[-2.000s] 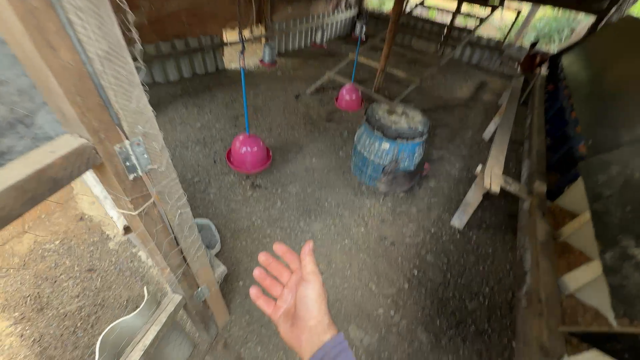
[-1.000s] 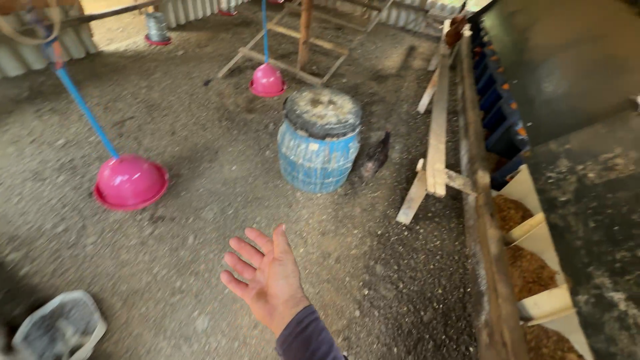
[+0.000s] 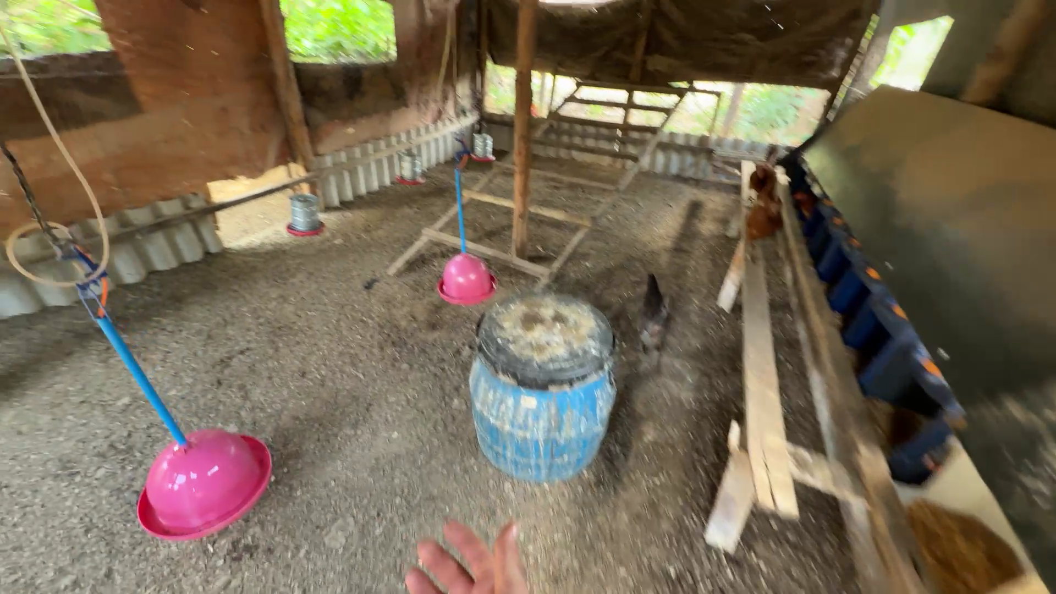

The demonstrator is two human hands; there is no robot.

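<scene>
At the bottom edge, partly cut off, my right hand (image 3: 477, 563) is held out palm up, fingers apart and holding nothing. Beyond it stands a blue plastic barrel (image 3: 542, 421) with a dirty black lid (image 3: 546, 334). To the left, a pink bell drinker (image 3: 202, 483) hangs at floor level on a blue tube; another pink bell drinker (image 3: 467, 278) is behind the barrel. A dark chicken (image 3: 653, 313) is on the floor right of the barrel. My left hand is out of view.
A wooden plank stand (image 3: 763, 371) and a row of blue nest boxes (image 3: 879, 330) run along the right. Brown chickens (image 3: 764, 206) perch at its far end. A wooden perch frame (image 3: 528, 208) surrounds a post (image 3: 524, 132). Metal feeders (image 3: 304, 214) stand at the back left.
The view has tilted up and moved on past the doorway frame. My right hand now sits lower in view, its sleeve out of sight. The barrel and drinkers appear nearer.
</scene>
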